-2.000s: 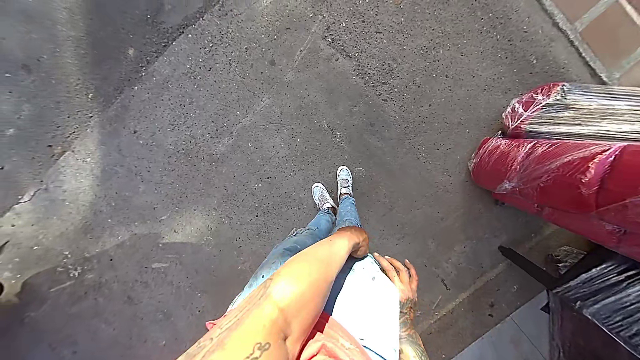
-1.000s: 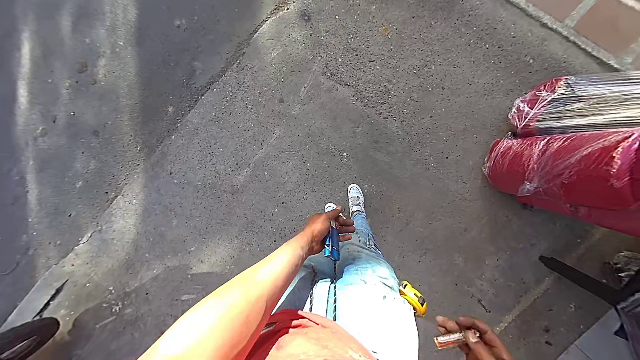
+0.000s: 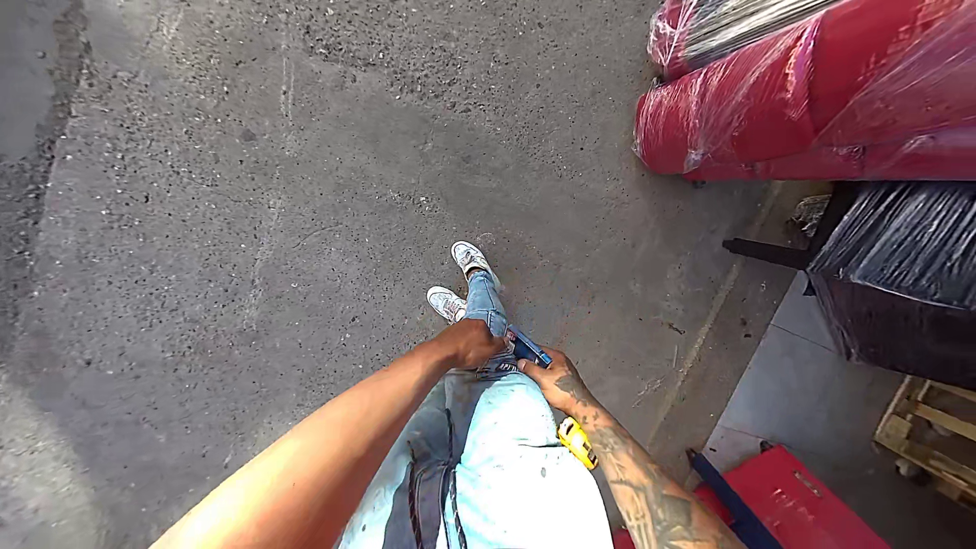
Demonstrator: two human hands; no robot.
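Observation:
My left hand [image 3: 474,343] and my right hand [image 3: 555,376] meet in front of my thighs at a small blue object [image 3: 529,348], whose kind I cannot tell. The right hand grips its lower right end. The left hand's fingers are at its upper left end, and how they hold it is partly hidden. A yellow tape measure [image 3: 577,442] hangs at the right hip of my light blue jeans [image 3: 507,457], beside the tattooed right forearm. Dark cords hang down the front of the jeans.
Red rolls in clear film [image 3: 732,114] lie at the upper right. Below them are a black film-wrapped load [image 3: 900,252] with a dark bar [image 3: 762,252] sticking out, a wooden pallet [image 3: 926,427] and a red panel [image 3: 801,496]. Rough pavement [image 3: 305,191] surrounds my white shoes [image 3: 469,258].
My hands were apart a second ago, the left on a blue object, the right with a small orange-and-white item. Now they are together at the blue object, and that small item cannot be made out.

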